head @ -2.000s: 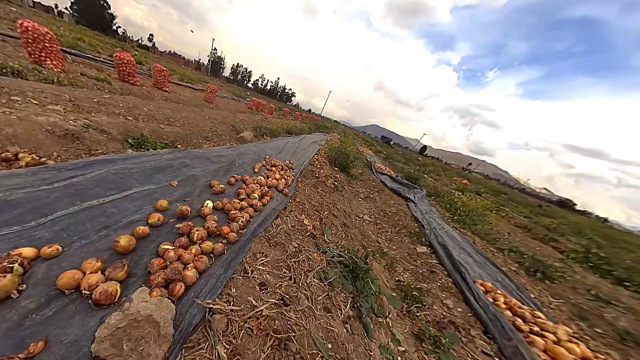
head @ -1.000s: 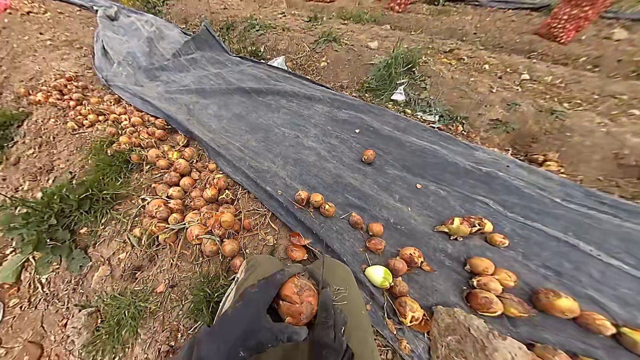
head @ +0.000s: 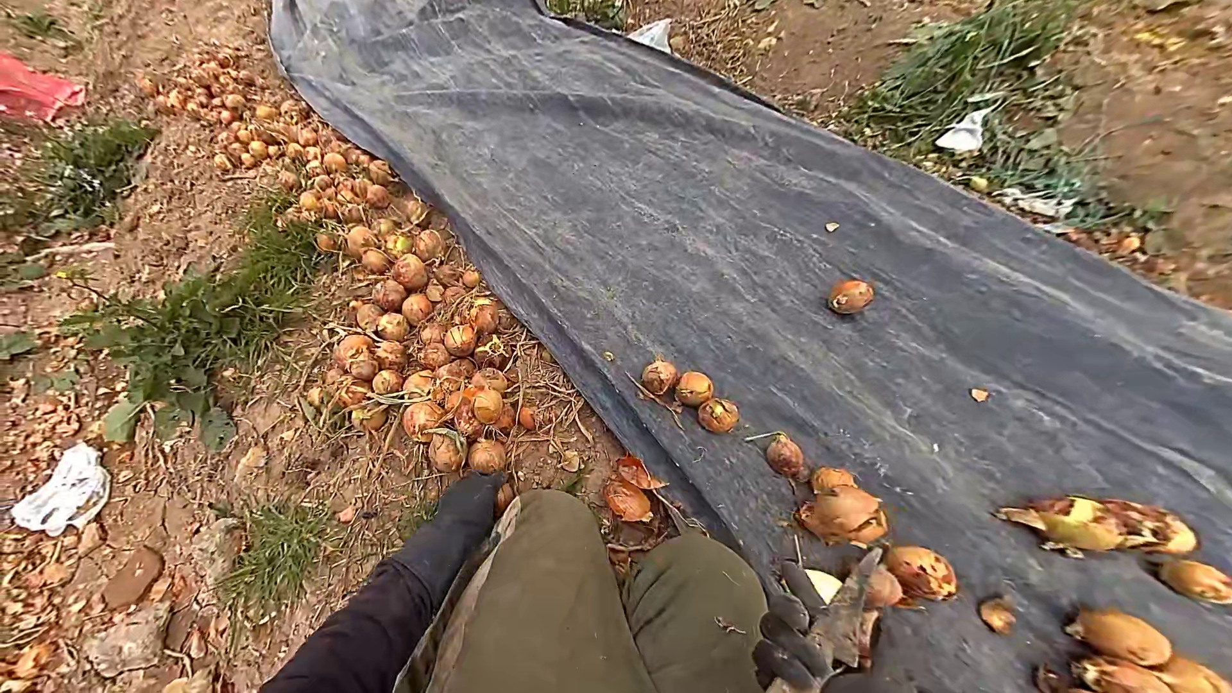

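My left hand point(head: 462, 515), in a dark glove, reaches to the near edge of a heap of onions point(head: 409, 274) on the soil. Its fingertips are beside an onion point(head: 487, 456); whether they grip one is hidden. Near the bottom edge, my right hand point(head: 794, 635), in a dark glove, has its fingers curled around what looks like a metal-bladed hand tool point(head: 847, 611), partly out of view. A pale cut onion point(head: 824, 584) and brown onions point(head: 842, 515) lie about it on a dark sheet point(head: 674, 212).
My knees point(head: 568, 577) are between the hands. Loose onions point(head: 1121, 637) lie on the sheet at lower right. Weeds point(head: 192, 346), a white plastic scrap point(head: 64, 489) and a red mesh bag point(head: 37, 89) are on the soil to the left.
The view swung down from the field to the sheet and heap. One second ago an onion was between my hands over my lap; now my left hand is out at the heap and my right at the sheet.
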